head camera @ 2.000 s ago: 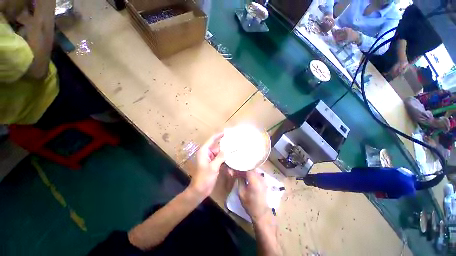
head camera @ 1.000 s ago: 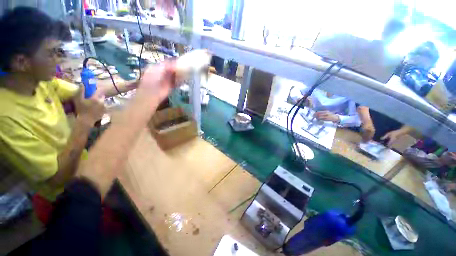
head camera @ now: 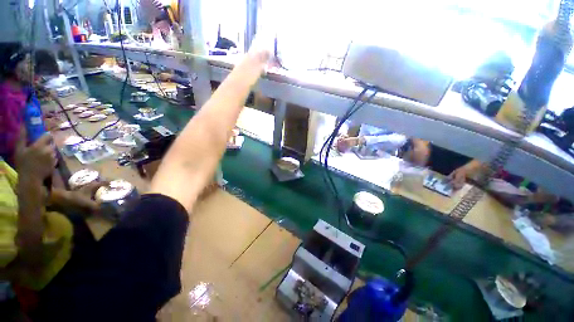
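My left arm stretches up and forward across the view. My left hand (head camera: 267, 58) is at the upper shelf, small and washed out by glare; its fingers and anything in them cannot be made out. My right hand is not in view. The black and silver screw feeder (head camera: 320, 270) stands on the wooden bench at bottom centre. The blue electric screwdriver (head camera: 376, 302) is just right of it, cut off by the bottom edge, with its black cable rising behind.
Round units (head camera: 368, 204) stand on the green conveyor belt (head camera: 327, 200). The shelf (head camera: 302, 83) crosses above the belt. A person in yellow (head camera: 38, 220) sits close at left beside more round units. Other people's hands work across the belt. Shiny plastic scraps (head camera: 201, 295) lie on the bench.
My left hand has gone from holding the white disc above the bench, up past the carton, to the shelf. The disc is no longer distinguishable. My right hand has left the view.
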